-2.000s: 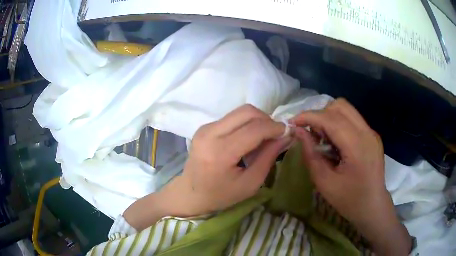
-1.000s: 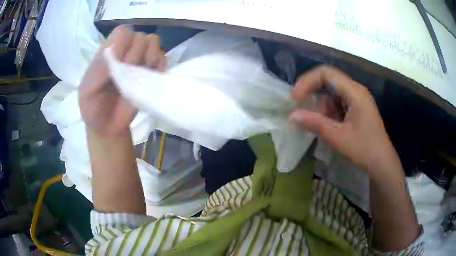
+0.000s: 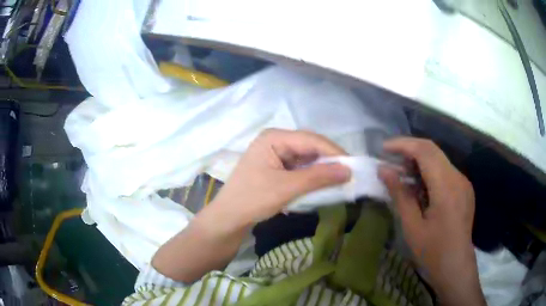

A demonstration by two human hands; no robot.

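A white garment (image 3: 197,125) is spread from the upper left down over my lap. My left hand (image 3: 275,179) pinches a narrow folded white edge (image 3: 362,178) of it between thumb and fingers. My right hand (image 3: 428,197) is at the right end of this edge, its thumb and fingertips close against the cloth. A small, blurred dark thing shows inside my right palm; it may be thread snips. The fingertips are blurred, and I cannot tell if a thread is between them.
The white table (image 3: 335,36) curves across the top, with a thin dark strip (image 3: 527,69) at its right. A yellow tube (image 3: 48,251) stands over the green floor at lower left. Another yellow bar (image 3: 191,75) lies under the cloth. More white cloth (image 3: 500,278) lies at lower right.
My left hand has come from the upper left, where it held the cloth stretched out, back to the centre near my right hand. The cloth is now folded into a narrow strip between them.
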